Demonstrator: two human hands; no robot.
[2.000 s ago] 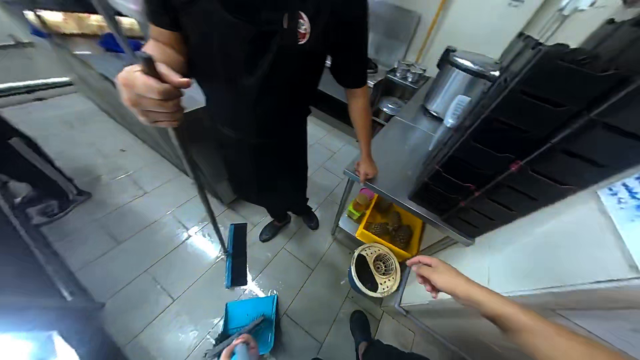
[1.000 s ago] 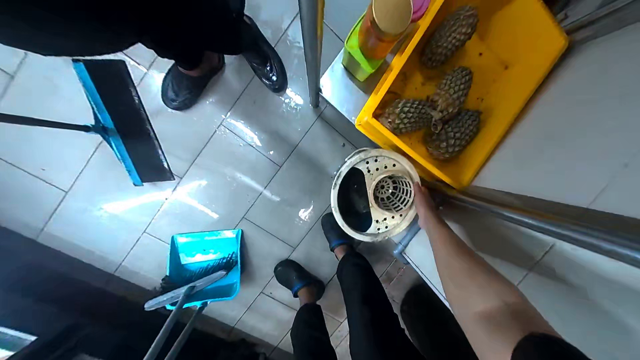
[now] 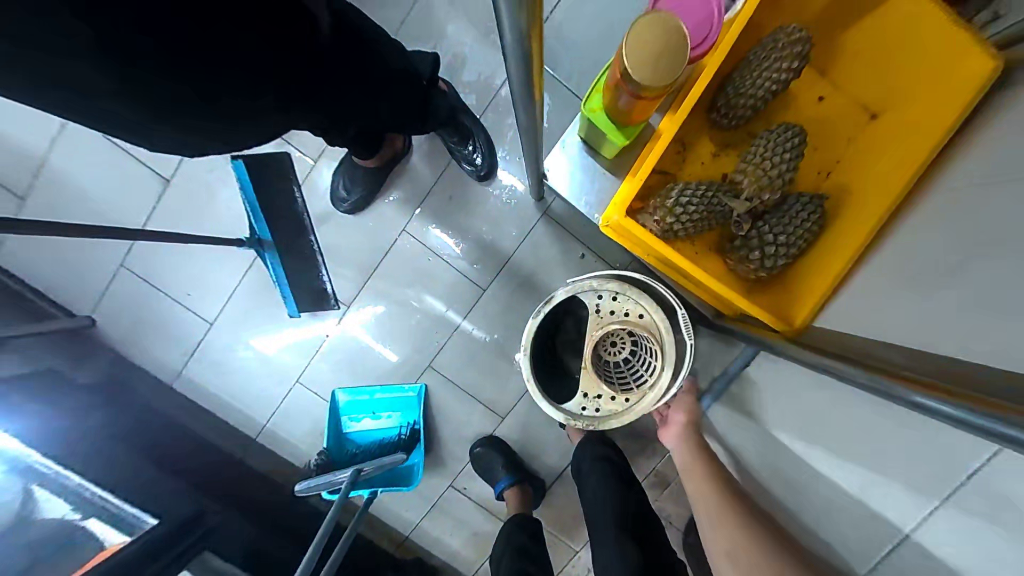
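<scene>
A round cream plastic mop bucket [image 3: 604, 352] with a perforated wringer basket stands on the tiled floor at the centre. My right hand [image 3: 680, 414] touches its lower right rim, near the wire-like handle; the fingers are partly hidden under the rim, so the grip is unclear. My left hand is out of the picture. At the lower left a blue dustpan [image 3: 376, 432] and a dark-bristled brush [image 3: 364, 464] stand together, their long handles running down out of the frame. Farther up on the left a blue floor squeegee [image 3: 276, 232] rests on the tiles.
A person in black trousers and dark shoes [image 3: 360, 182] stands at the upper left. At the upper right, a yellow crate [image 3: 864, 152] of pineapples [image 3: 760, 76] sits on a low metal shelf [image 3: 588, 172], beside a jar [image 3: 646, 60] in a green container [image 3: 604, 124]. A metal table leg [image 3: 524, 104] rises nearby. The floor looks wet.
The view has tipped down and closer to the floor since two seconds ago. My right hand was apart from the bucket then and is now at its rim. The dustpan handle was near a hand at first.
</scene>
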